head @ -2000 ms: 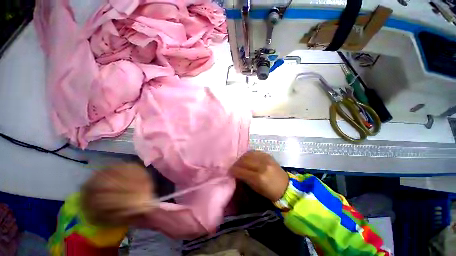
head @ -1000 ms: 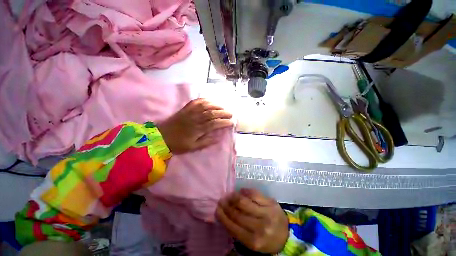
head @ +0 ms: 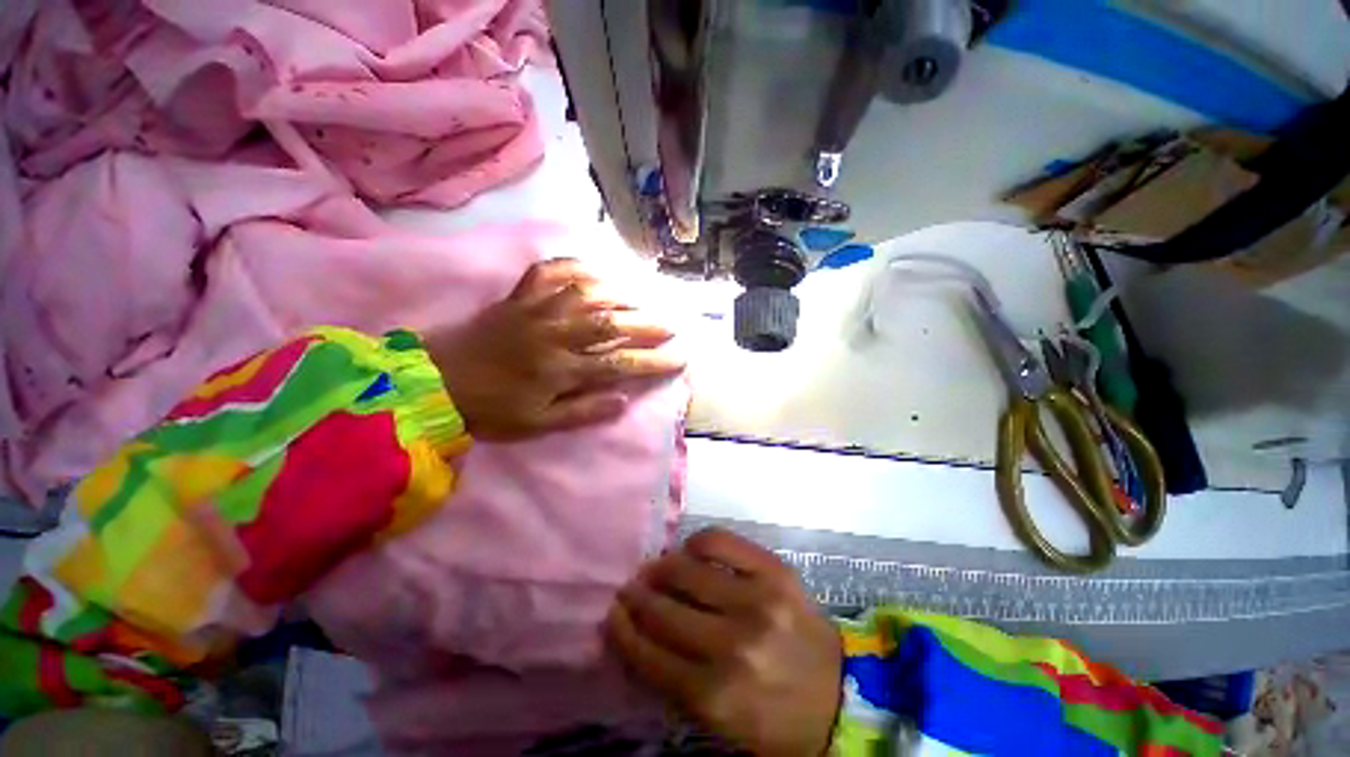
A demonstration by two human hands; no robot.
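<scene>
A smooth pink cloth panel (head: 518,518) lies on the table below and left of the needle, with its right edge running toward the presser foot (head: 689,263). My left hand (head: 570,355) lies on the panel just left of the foot, fingers pointing right, pressing the cloth flat. My right hand (head: 733,636) is at the panel's lower right edge, at the table's front, fingers curled on the cloth edge. The cloth continues down over the table edge toward the lap. The exact seam under the foot is hidden in glare.
A crumpled pink garment heap (head: 385,119) lies at upper left, joined to the panel. Gold-handled scissors (head: 1022,473) and a green tool (head: 1096,318) lie right of the needle. A dark knurled knob (head: 766,314) sits beside the foot. A ruler strip (head: 1036,592) runs along the front edge.
My left hand moved from the lower left onto the panel beside the needle. My right hand moved lower along the cloth edge. The panel now lies flatter, and the view is closer to the machine.
</scene>
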